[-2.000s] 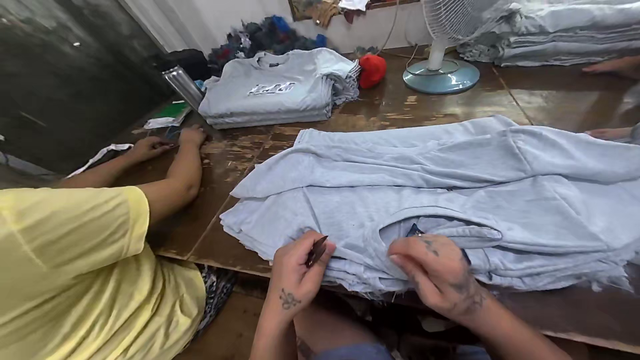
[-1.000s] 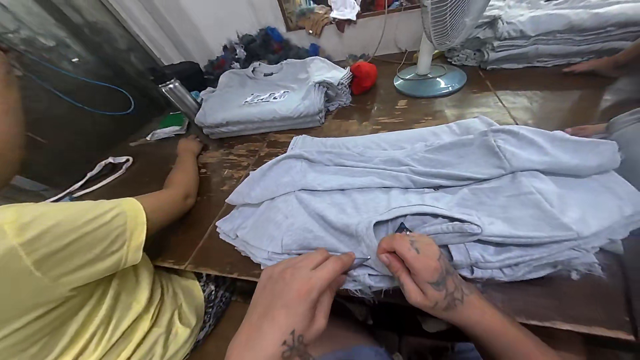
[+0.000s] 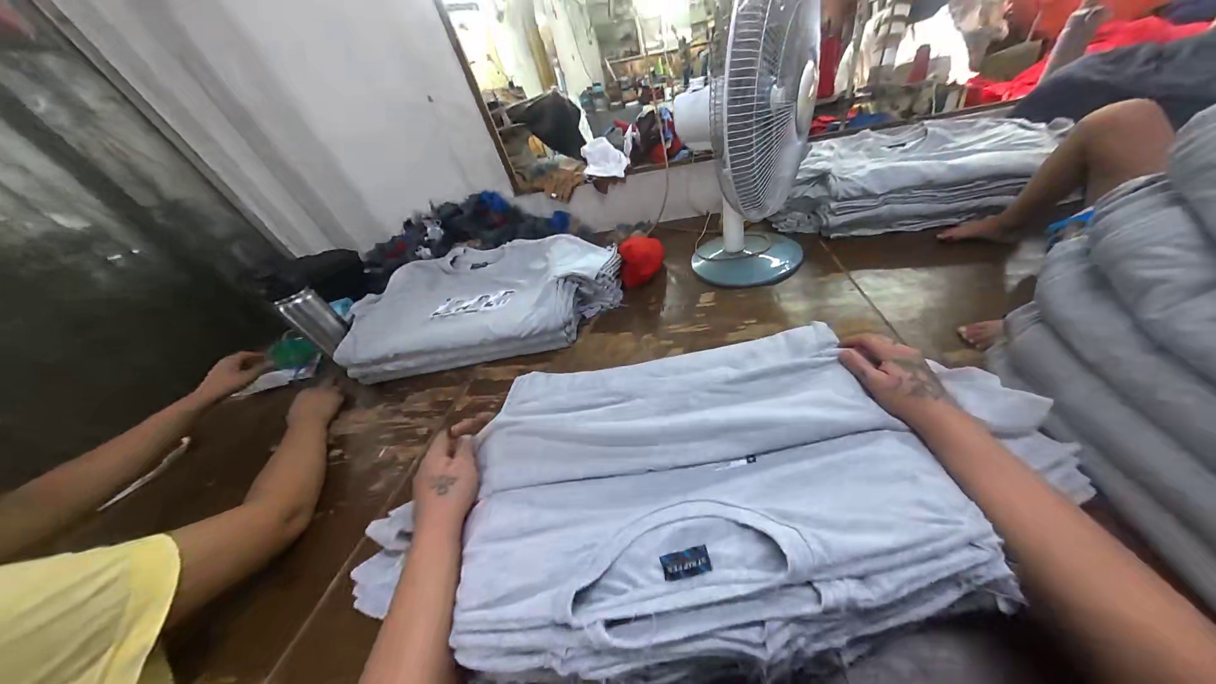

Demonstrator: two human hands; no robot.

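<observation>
A stack of light grey T-shirts (image 3: 703, 513) lies in front of me, the neckline of the top shirt toward me with a dark label inside it. My left hand (image 3: 448, 475) grips the far left edge of the top shirt's cloth. At the far right edge, my right hand (image 3: 893, 375) pinches the same shirt's fabric between thumb and fingers. The shirt's far part lies across the stack, with sleeves sticking out at both sides. No tool shows in either hand.
A printed grey shirt pile (image 3: 475, 304), a metal bottle (image 3: 312, 321), a red object (image 3: 641, 261) and a fan (image 3: 746, 261) stand beyond. More folded shirts (image 3: 912, 180) lie at the back right. A person in a yellow shirt (image 3: 85, 598) works at left; another person's bare legs are at right.
My hands have moved apart from the neckline to the shirt's far corners. The top shirt now lies neckline toward me, its cloth drawn straighter. The dark pointed tool earlier in my left hand no longer shows.
</observation>
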